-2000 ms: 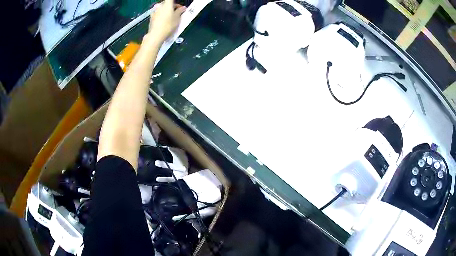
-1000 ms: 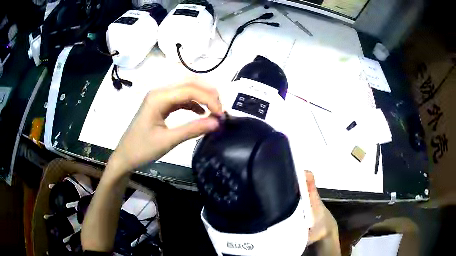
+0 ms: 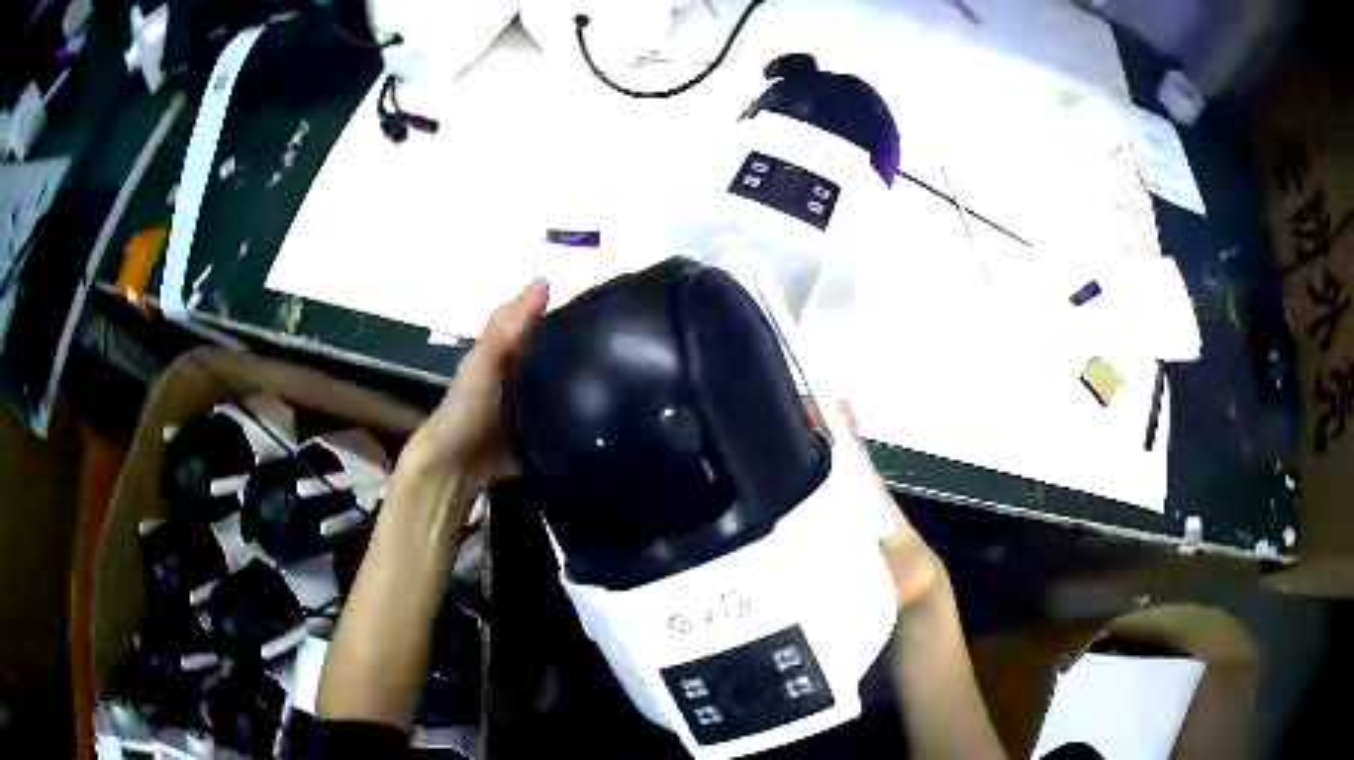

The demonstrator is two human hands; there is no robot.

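Observation:
A white PTZ security camera (image 3: pixel 713 594) with a glossy black ball head is held over my lap, in front of the bench edge. Its ball head points away from me and its black fixed lens panel faces up near the bottom of the view. My left hand (image 3: pixel 483 394) grips the left side of the ball head. My right hand (image 3: pixel 906 572) holds the right side of the white housing, with its fingers partly hidden behind it. A second camera (image 3: pixel 809 164) lies on the white sheet just beyond.
Two more white housings (image 3: pixel 446 37) are cut off at the top, with black pigtail cables. A carton of cameras (image 3: pixel 126 490) stands lower left, another carton (image 3: pixel 1233 683) lower right. A small dark piece (image 3: pixel 572 238), yellow square (image 3: pixel 1100 380) and thin dark rod (image 3: pixel 965 205) lie on the sheet.
My left hand has moved from the top of the ball head to its side. The ball's LED side no longer shows. The small dark piece now lies on the sheet at left.

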